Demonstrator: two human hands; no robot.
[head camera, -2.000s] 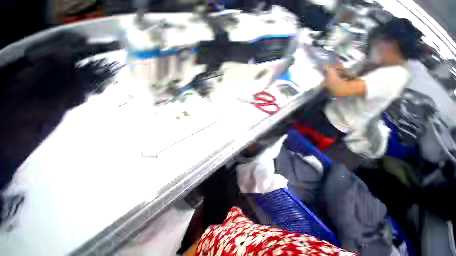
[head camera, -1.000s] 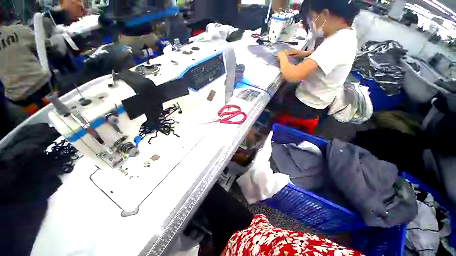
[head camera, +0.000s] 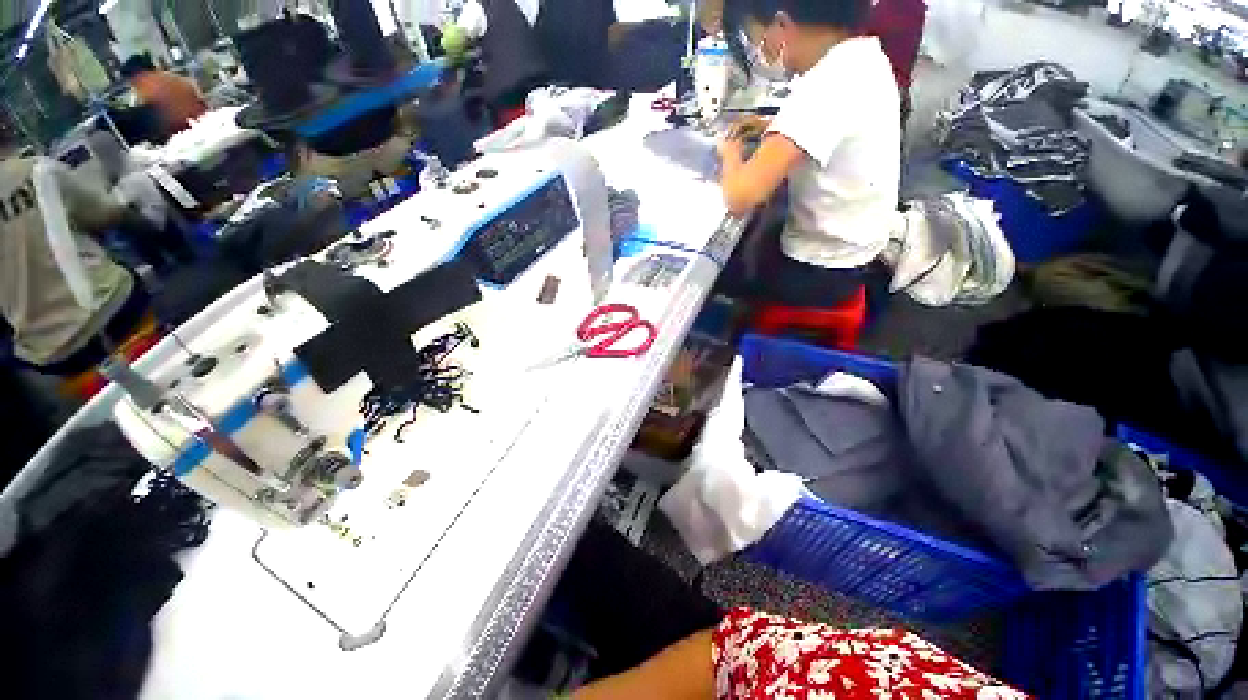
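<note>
The white sewing machine (head camera: 294, 465) with a blue stripe and dark control panel stands on the white table at left. A black fabric strip (head camera: 370, 328) lies over its arm, with curly black threads beside it. Red-handled scissors (head camera: 616, 332) lie right of the machine, blades pointing left. A black fabric pile (head camera: 82, 588) lies at the table's left. Neither of my hands shows. Only a bare forearm below a red floral sleeve shows at the bottom edge, its hand out of the picture.
A ruler strip (head camera: 548, 543) runs along the table's front edge. Right of it, a blue crate (head camera: 890, 558) holds grey garments (head camera: 1013, 458) and white cloth (head camera: 725, 486). A person in a white shirt (head camera: 842, 151) sits on a red stool (head camera: 814, 321) at another machine.
The view has swung and sharpened since the blurred frame; since the last one, machine and scissors sit slightly further left. A bare forearm now shows below the floral sleeve.
</note>
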